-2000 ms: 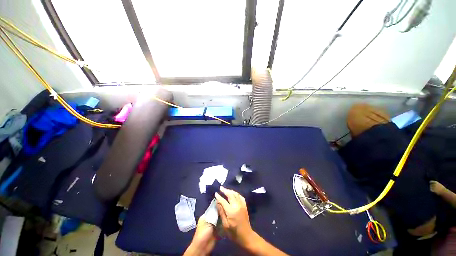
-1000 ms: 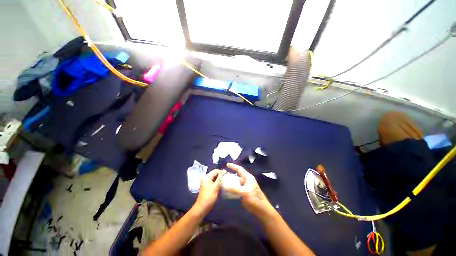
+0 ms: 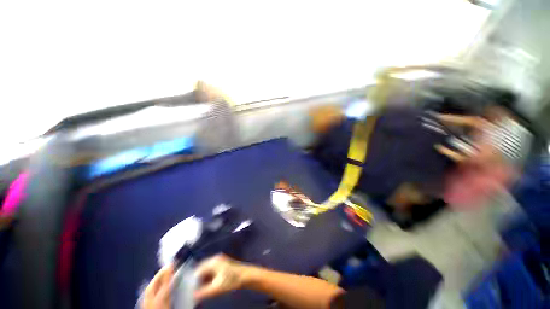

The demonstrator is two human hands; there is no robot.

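The view is blurred. My left hand [image 3: 158,291] is at the bottom left, partly cut off by the edge, with its fingers on a pale grey piece [image 3: 184,286]. My right hand [image 3: 222,277] holds the other side of this piece. White pieces [image 3: 181,239] lie just beyond my hands on the navy ironing table [image 3: 145,199]. Dark cut pieces [image 3: 222,234] with small white bits lie to their right.
The steam iron [image 3: 290,207] lies on the table's right part, with its yellow hose [image 3: 356,151] rising behind. Yellow and red snips [image 3: 358,213] are at the right edge. Another person in pink [image 3: 482,181] is at the right. A blue object [image 3: 142,156] lies beyond the table.
The view has swung right, bringing the other person into sight and blurring the picture. My hands now appear lower left, still with the pale piece. The iron stays on the table.
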